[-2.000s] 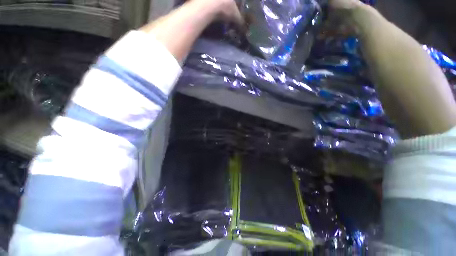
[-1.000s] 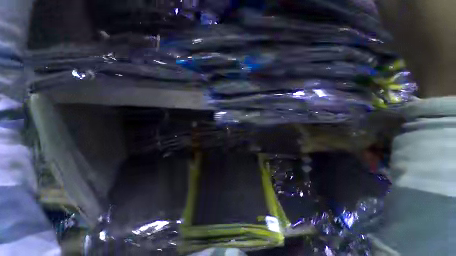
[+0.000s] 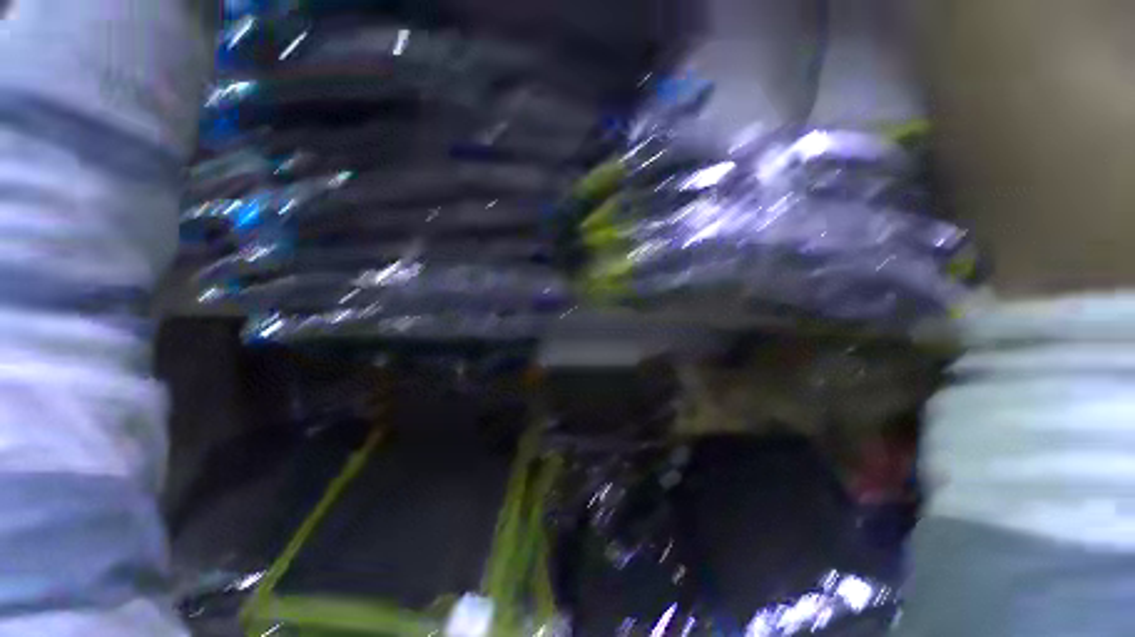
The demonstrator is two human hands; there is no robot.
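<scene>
A stack of dark polybagged packs (image 3: 411, 187) with blue edges lies on a shelf straight ahead, blurred by motion. To its right is a pale, shiny stack of bagged packs (image 3: 797, 224) with yellow-green edges. Below, a dark bundle with yellow-green bands (image 3: 398, 523) lies in the lower tier. My left hand is not in view; only a striped sleeve shows at the left edge. My right forearm shows at the upper right above its sleeve, but my right hand is cut off by the top edge.
A shelf edge (image 3: 597, 342) runs between the upper and lower packs. A small red bundle (image 3: 884, 467) sits at the lower right. More glossy clear film (image 3: 822, 610) shows at the bottom right, beside my right sleeve.
The view has shifted right along the shelf, so the stacks appear further left. The clear bagged pack near my hands at first is out of view, and both hands have left the picture.
</scene>
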